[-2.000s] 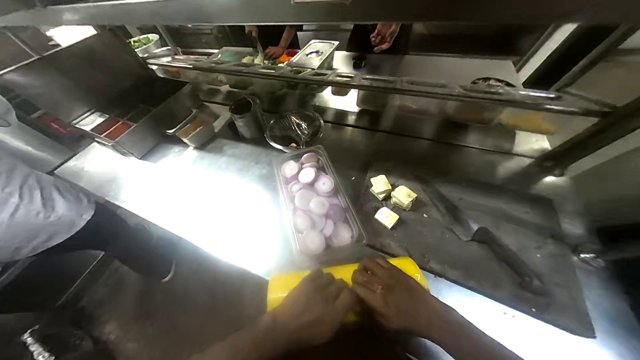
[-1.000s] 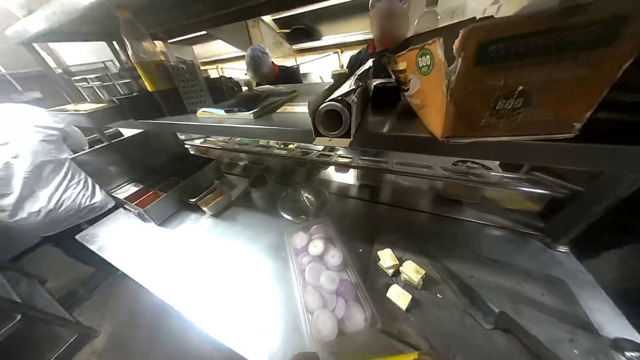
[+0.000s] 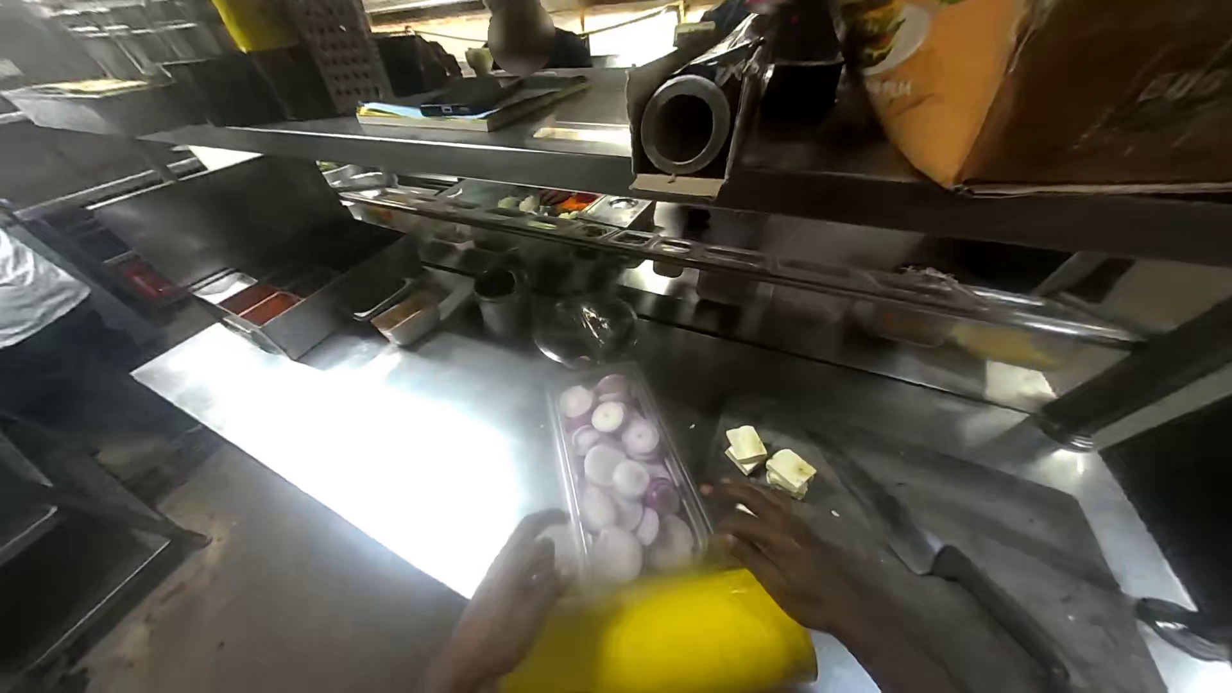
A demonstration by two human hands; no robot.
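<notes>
A clear plastic container (image 3: 566, 452) of sliced red onions (image 3: 616, 472) stands on the steel counter. My left hand (image 3: 525, 587) is at its near left side, blurred, fingers apart; whether it touches the container cannot be told. My right hand (image 3: 770, 544) is spread by the near right corner, fingertips close to the rim. Between my hands, a blurred yellow object (image 3: 674, 630) lies at the near end of the container. To the right, pale square blocks (image 3: 791, 470) and a knife with a black handle (image 3: 996, 606) rest on a dark cutting board (image 3: 1039, 520).
Behind the container are a clear bowl (image 3: 585, 329) and a metal canister (image 3: 499, 298). Further left stands an open steel box with compartments (image 3: 289, 327). An overhead shelf (image 3: 539, 164) holds a foil roll (image 3: 685, 125) and a cardboard box (image 3: 1078, 96). A person's sleeve shows at far left.
Two seconds ago both hands were together on the yellow object; now they are apart, beside the container's near end. The view tilted up, then partly back down.
</notes>
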